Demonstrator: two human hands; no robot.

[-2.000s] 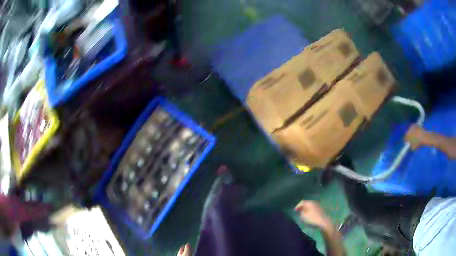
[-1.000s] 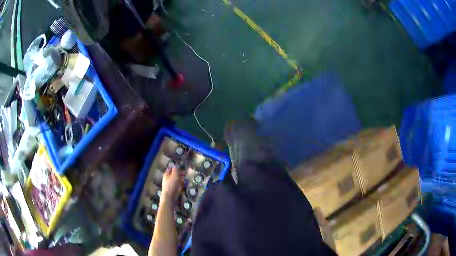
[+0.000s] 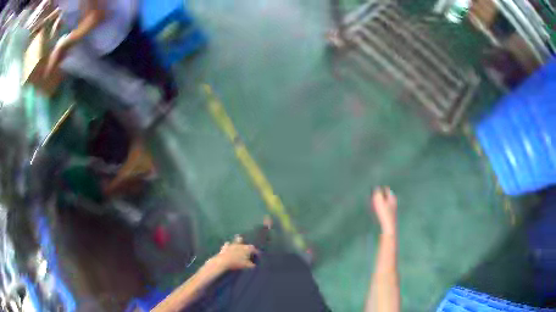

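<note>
My left hand [image 3: 238, 255] is at the lower centre-left, over my dark-clothed leg, with nothing seen in it; its fingers are blurred. My right hand [image 3: 384, 204] hangs over the green floor at the lower right, small and blurred, with nothing seen in it. Ahead at the upper right, the slatted metal trolley [image 3: 408, 58] stands low on the floor, out of reach of both hands.
Blue turnover crates [image 3: 521, 131] stand at the right, another blue crate [image 3: 481, 301] at the bottom right. A seated person [image 3: 110, 27] and a blue stool [image 3: 174, 33] are at the upper left. A fan base [image 3: 164, 234] is lower left. A yellow line [image 3: 247, 161] crosses the floor.
The view has moved forward; the cartons and blue deck are out of view and the slatted trolley has come in. My left hand is off the parts crate, and my right hand now shows.
</note>
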